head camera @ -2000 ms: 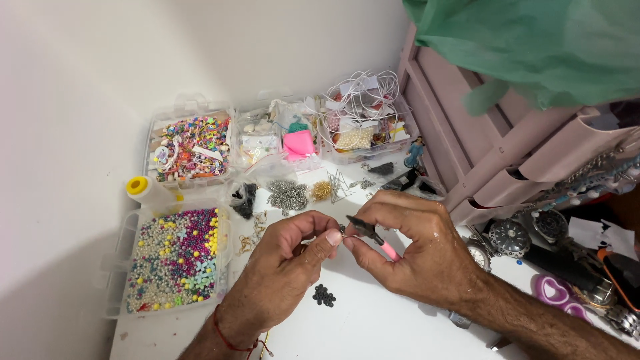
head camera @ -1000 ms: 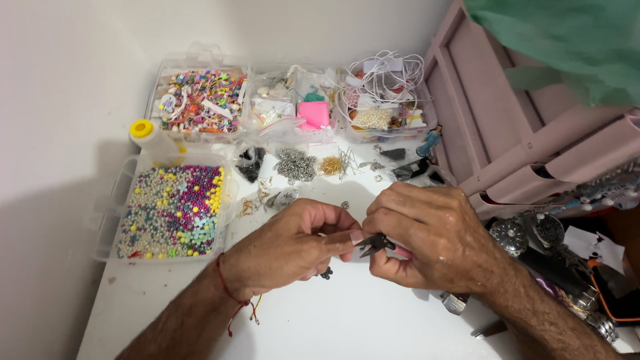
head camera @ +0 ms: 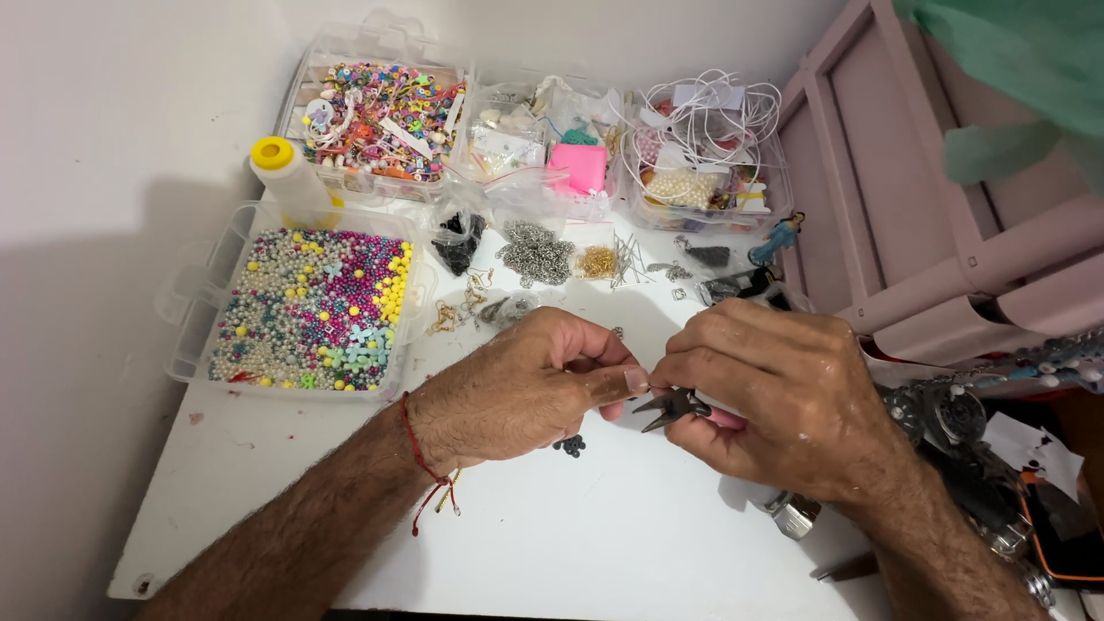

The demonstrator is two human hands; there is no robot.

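Note:
My left hand (head camera: 552,379), with a red cord bracelet (head camera: 417,448) at its wrist, pinches something tiny between thumb and forefinger; the fingertips mostly hide it. Close beside it, my right hand (head camera: 768,397) holds pliers (head camera: 677,409) with pink grips, their dark jaws parted and pointing left. Its thumb and forefinger tips also meet near the left thumb. Small black beads (head camera: 570,446) lie on the white table just below the left hand. Behind the hands are a heap of silver chain (head camera: 536,254), gold rings (head camera: 596,261) and silver pins (head camera: 630,261).
An open plastic box of beads (head camera: 405,328) is at the left, beside a yellow-capped bottle (head camera: 289,177). More boxes (head camera: 379,185) line the wall. A small figurine (head camera: 778,239) stands near the pink drawer unit (head camera: 923,285). Watches (head camera: 953,417) lie at the right.
The pliers' jaws, near the left fingertips two seconds ago, now sit lower and apart from them. The left hand covers more of the black beads than it did then.

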